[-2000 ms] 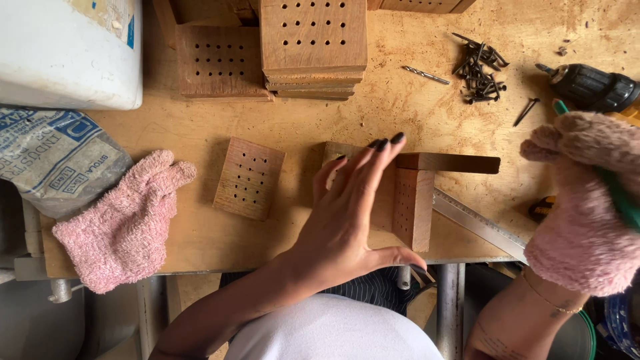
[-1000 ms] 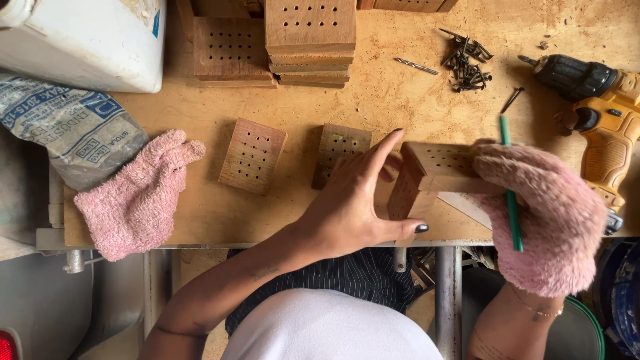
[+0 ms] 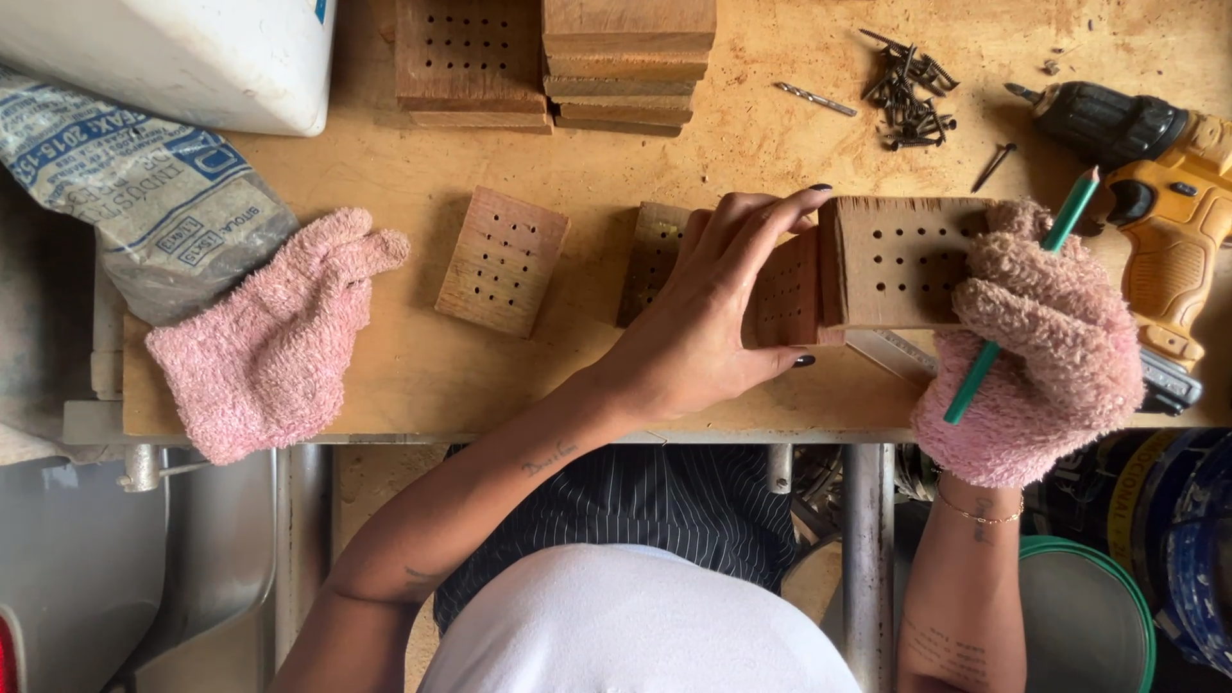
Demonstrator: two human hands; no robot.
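Observation:
My bare left hand [image 3: 707, 298] is at a reddish wooden block with drilled holes [image 3: 784, 294], thumb near its lower edge and fingers at its top. Gloved in pink fluffy fabric, my right hand [image 3: 1044, 337] grips a drilled wooden block [image 3: 900, 260], which stands against the reddish one. A green pencil [image 3: 1073, 207] is also held between the right fingers, point up. Partly behind my left hand lies a darker drilled block [image 3: 650, 250]; farther left is another drilled block [image 3: 505, 260]. A metal ruler or square [image 3: 895, 354] shows beneath the held block.
Stacks of drilled blocks [image 3: 626, 67] stand at the back. A drill bit [image 3: 816, 98], black screws [image 3: 910, 91] and a yellow cordless drill [image 3: 1169, 212] lie right. At left are a pink glove [image 3: 274, 346], a plastic bag [image 3: 183, 202] and a white container [image 3: 212, 58].
My right hand has moved left from beside the drill with the pencil and now holds a block. That block has turned, so its drilled face shows. My left hand remains around the reddish block.

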